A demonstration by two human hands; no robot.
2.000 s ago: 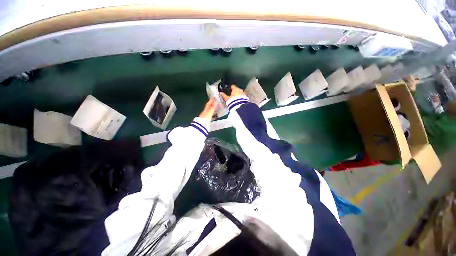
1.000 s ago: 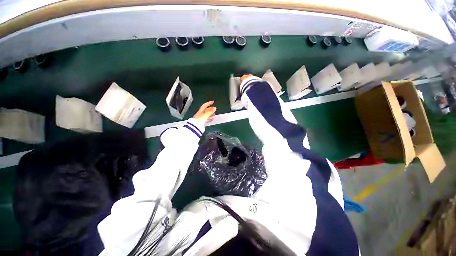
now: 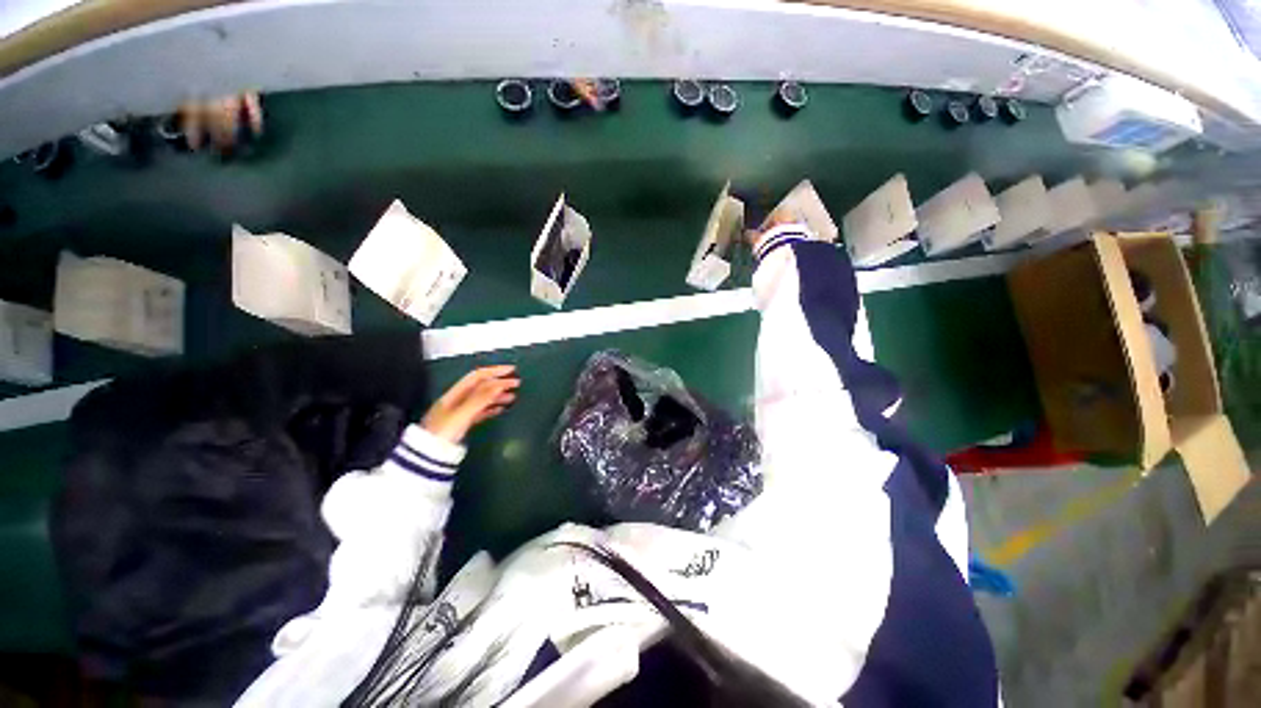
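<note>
My left hand [image 3: 474,401] is open and empty over the green belt [image 3: 553,422], left of the crinkled black poly bag [image 3: 664,477]. My right hand [image 3: 779,226] is at the row of cartons, just right of an open white carton [image 3: 716,238]. Its fingers are small and blurred beside something dark, so I cannot tell if it holds anything. Another open white carton [image 3: 560,252] has a dark item inside. The poly bag lies open in front of me with dark items in its mouth.
A black sack [image 3: 208,512] lies at left. More white cartons [image 3: 291,281] stand along the white line. Black round parts [image 3: 689,96] sit at the far side, near other people's hands [image 3: 221,122]. A brown shipping carton [image 3: 1079,360] stands at right.
The white cartons and round parts have moved right. My left hand has moved left and nearer to me, away from the cartons. My right hand has moved right. Other people's hands have appeared at the far side.
</note>
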